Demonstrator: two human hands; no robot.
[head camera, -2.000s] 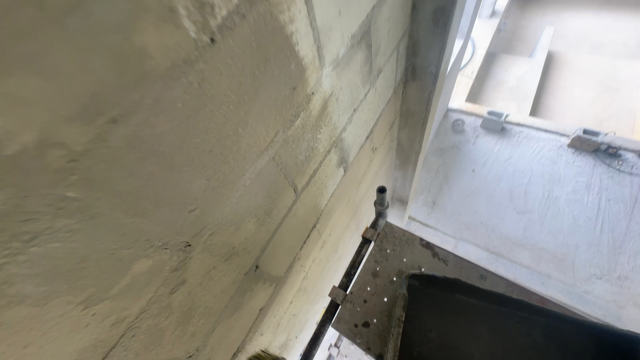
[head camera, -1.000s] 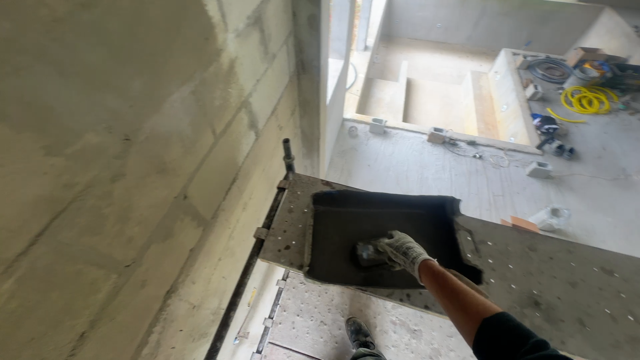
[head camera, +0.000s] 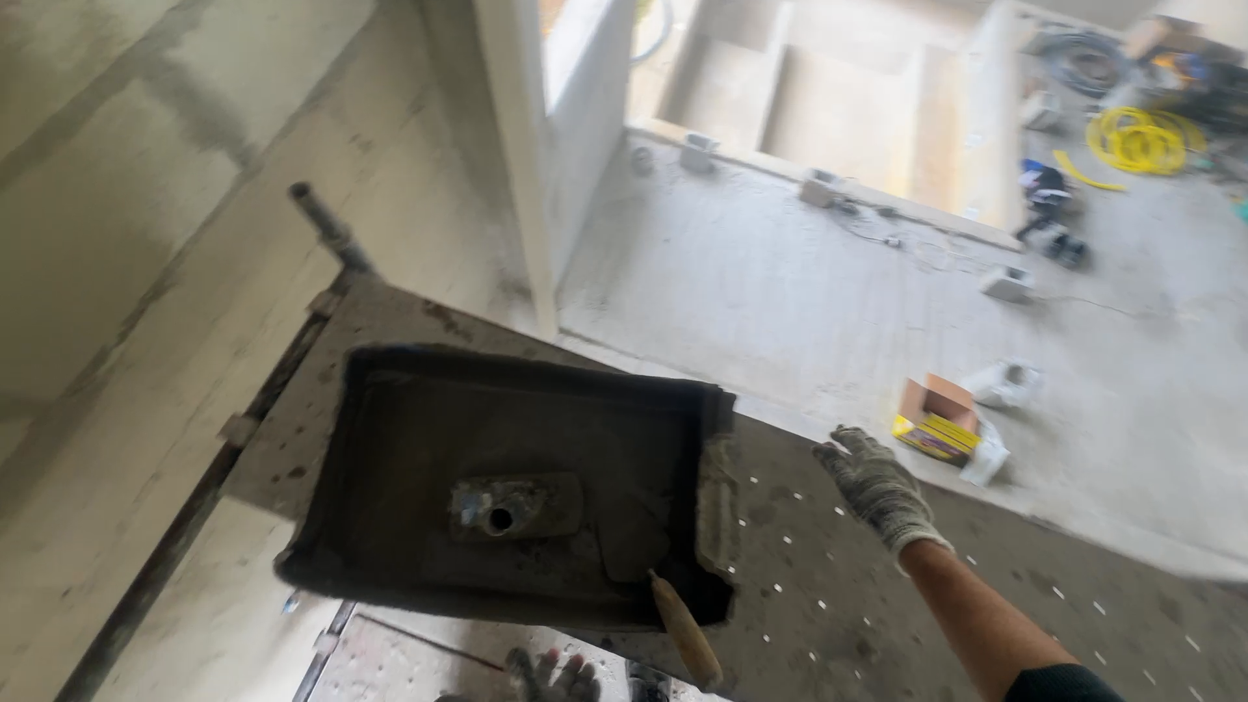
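My right hand (head camera: 877, 492), in a pale knit glove, is held over the perforated scaffold platform to the right of a black plastic mortar tub (head camera: 717, 419). Its fingers are apart and hold nothing. My left hand (head camera: 554, 675), gloved with reddish fingertips, shows at the bottom edge below the tub, partly cut off; no object shows in it. In the tub lies a flat tool with a caked grip (head camera: 517, 505). A trowel's wooden handle (head camera: 685, 629) leans over the tub's near right corner, its blade in the dark, wet-looking contents.
A block wall (head camera: 224, 253) runs along the left, beside the platform (head camera: 809, 575) and a scaffold tube (head camera: 331, 229). Down on the floor are an opened cardboard box (head camera: 936, 419), concrete blocks (head camera: 1007, 283), cables and a coiled yellow hose (head camera: 1136, 141).
My right hand was on the tool in the tub one second ago; now it is away to the right, with the tool left in the tub. My left hand has come into view.
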